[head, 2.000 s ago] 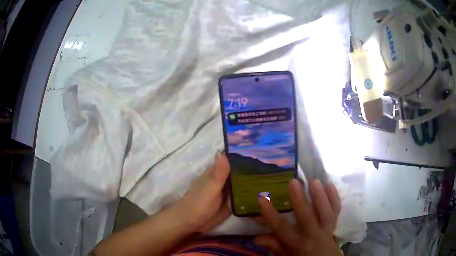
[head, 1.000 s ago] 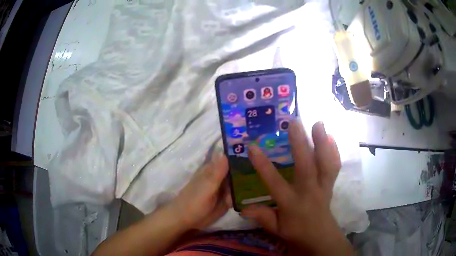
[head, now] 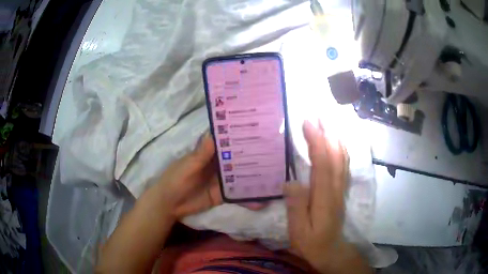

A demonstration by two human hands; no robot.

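A smartphone (head: 247, 128) with a lit pinkish screen showing a list is held upright over the pale cloth. My left hand (head: 195, 179) grips its lower left side. My right hand (head: 320, 195) is slightly blurred beside the phone's lower right side, its fingers extended and holding nothing; its thumb is close to the phone's edge, and I cannot tell whether it touches. The white patterned garment piece (head: 101, 128) spreads beneath the phone and both hands, washed out by the lamp at right.
The white sewing machine head (head: 382, 37) is at upper right, with a brown guard end (head: 343, 87) and metal needle-area parts beside it. Green-teal scissors (head: 460, 124) lie right of it. A translucent bin (head: 77, 225) is at lower left. Grey cloth (head: 428, 260) is at lower right.
The phone screen has gone from a lock screen to app icons to a list. My right hand has moved off the screen to the right. The machine appears larger as the view shifts.
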